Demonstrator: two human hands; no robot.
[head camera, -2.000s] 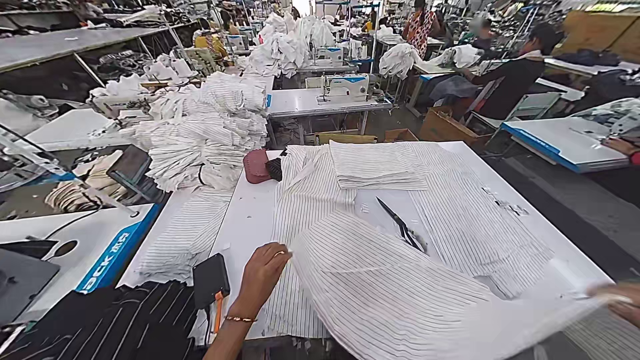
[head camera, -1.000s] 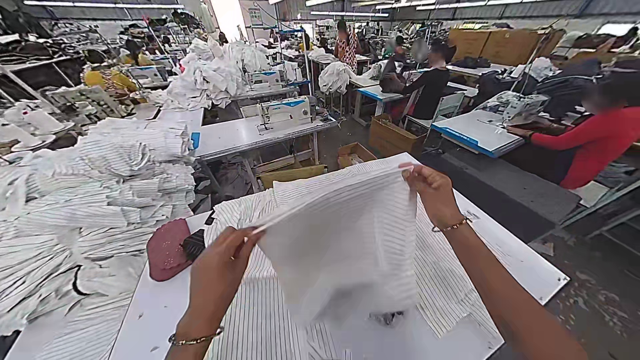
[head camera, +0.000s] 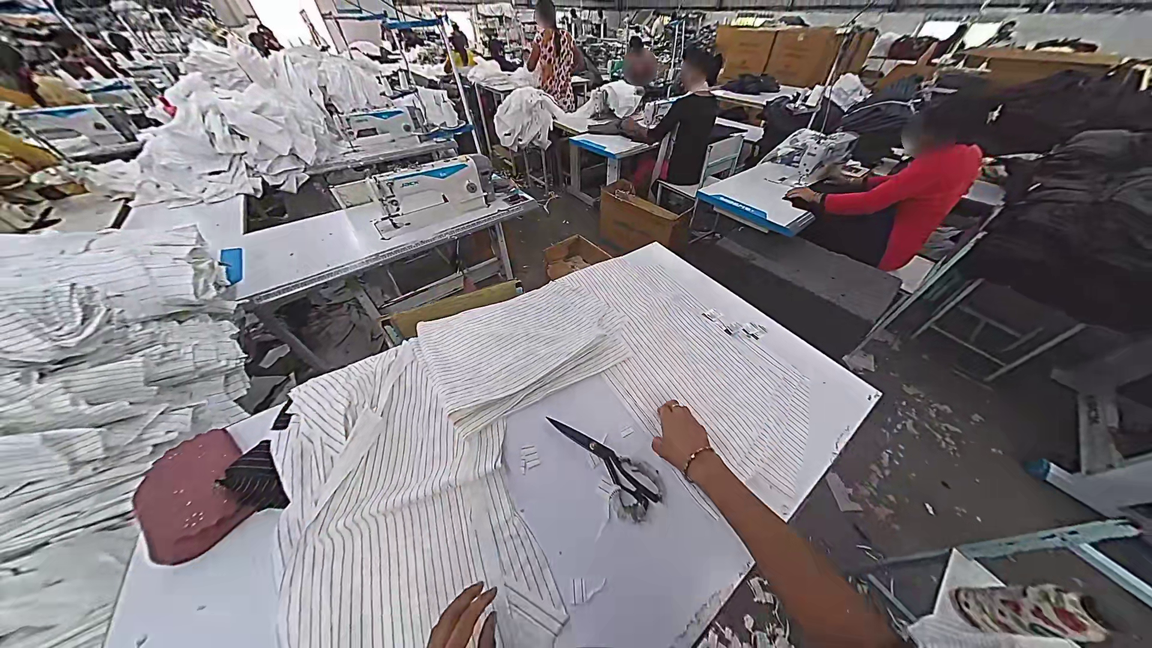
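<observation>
My right hand (head camera: 681, 439) rests on the edge of a striped white fabric panel (head camera: 720, 378) on the right of the white table (head camera: 621, 567); whether the fingers grip it cannot be told. At the bottom edge my left hand (head camera: 464, 619) touches a larger striped cloth (head camera: 396, 513), only its fingers showing. Between the hands lie black-handled fabric shears (head camera: 605, 457) with the blades pointing up and left. A folded stack of striped fabric (head camera: 522, 346) overlaps both cloths. Small white labels (head camera: 733, 326) lie near the far right corner.
Piled striped garments (head camera: 108, 378) stand at the left, beside a maroon pincushion-like pad (head camera: 193, 495) and dark striped cloth. A sewing machine (head camera: 432, 189) sits on the table beyond. Cardboard boxes (head camera: 641, 216) stand on the floor. Several people work at machines; one wears a red top (head camera: 931, 198).
The striped piece that both hands held up one second ago is no longer raised. My right hand has come down onto the right panel, my left hand to the bottom edge. The shears show again.
</observation>
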